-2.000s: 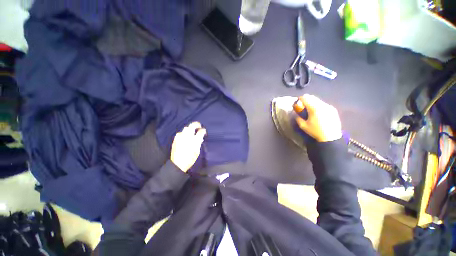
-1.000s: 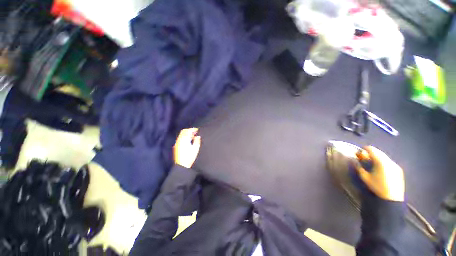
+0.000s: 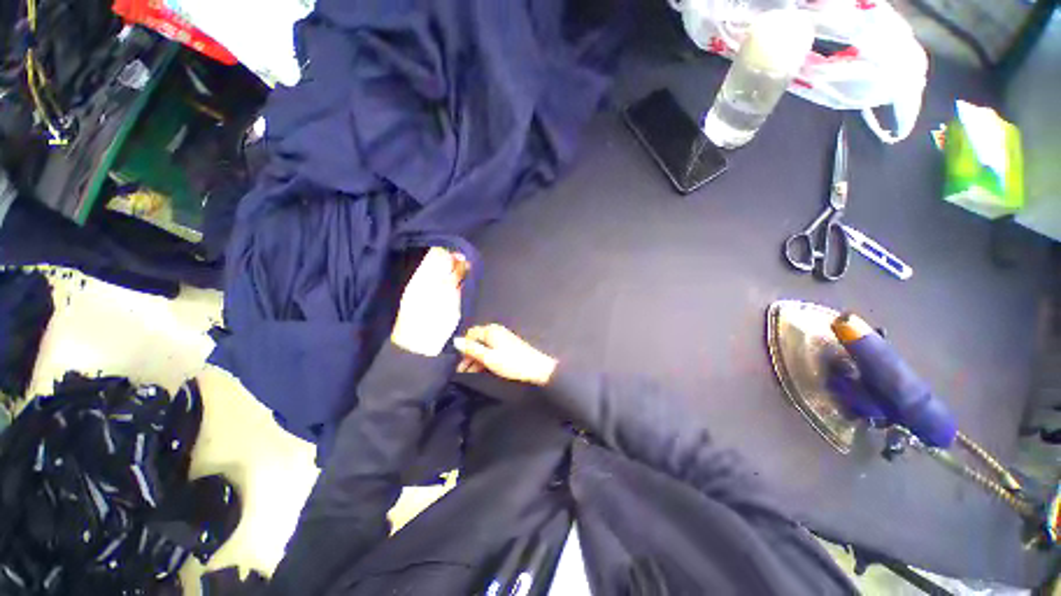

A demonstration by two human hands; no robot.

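A large crumpled navy garment heap (image 3: pixel 431 128) lies at the left of the dark table. My left hand (image 3: pixel 431 305) is at its near right edge, fingers curled on a fold of the navy cloth. My right hand (image 3: pixel 503 354) is just right of and below it, at the table's near edge, fingertips bent in by a dark cloth edge; whether it pinches cloth is unclear. The steam iron (image 3: pixel 855 378) stands on the table at the right with no hand on it, its silver plate pointing up-left and its rear wrapped in purple-blue cloth.
Shears (image 3: pixel 828 227) and a slim white-and-blue tool (image 3: pixel 878 252) lie beyond the iron. A black phone (image 3: pixel 677 142), a clear bottle (image 3: pixel 750 93), a plastic bag (image 3: pixel 867 64) and a green packet (image 3: pixel 983 163) are at the far side. The hose (image 3: pixel 991 468) runs right.
My right hand has let go of the iron and moved left, close to my left hand. The flat navy panel has left the table middle. The view has shifted left.
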